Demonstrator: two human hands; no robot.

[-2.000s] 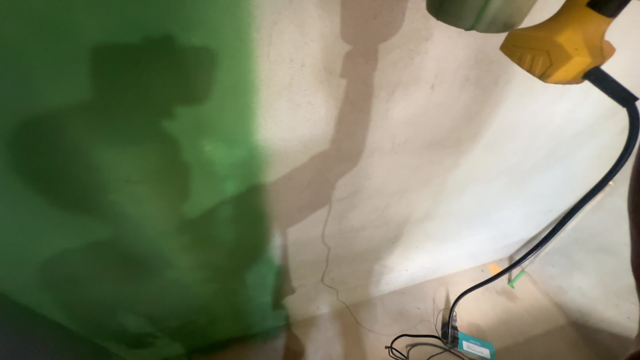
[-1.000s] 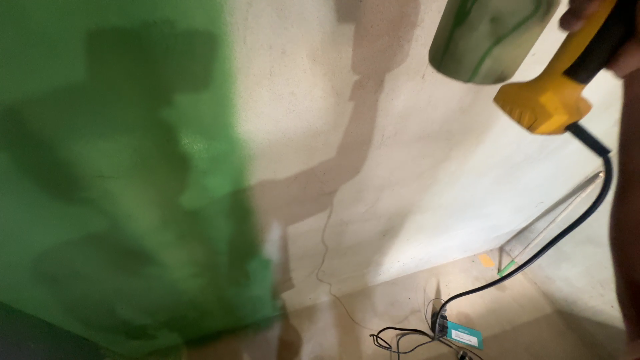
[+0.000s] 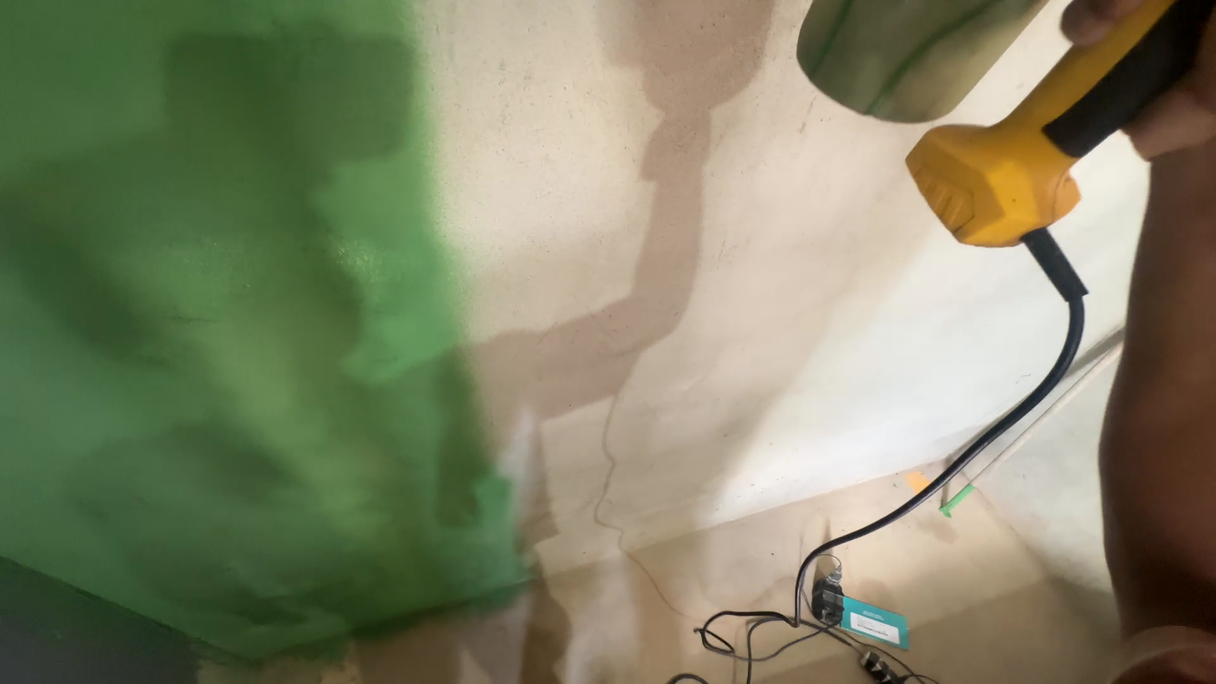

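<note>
At the upper right my right hand [image 3: 1173, 119] is closed around the black and yellow handle of a corded electric paint sprayer [image 3: 1007, 185]. The sprayer's metallic cup [image 3: 907, 57], streaked with green, hangs beside the handle; its nozzle is out of frame. A black power cord [image 3: 1031, 394] runs from the handle's lower end down to the floor. The wall in front has fresh green paint [image 3: 399, 275] on its left part and a bare whitish surface [image 3: 760, 313] on its right, with a soft edge between. Shadows of a person and an arm fall across both. My left hand is not visible.
On the floor [image 3: 959, 560] lie looped black cables [image 3: 750, 632], a plug connection [image 3: 826, 600] with a teal tag [image 3: 874, 622] and a green scrap [image 3: 958, 501]. A thin wire hangs along the wall. My bare forearm spans the right edge.
The sprayer and its cup, mostly above the frame two seconds ago, came lower into view, then rose slightly. My right hand has come into sight on the handle.
</note>
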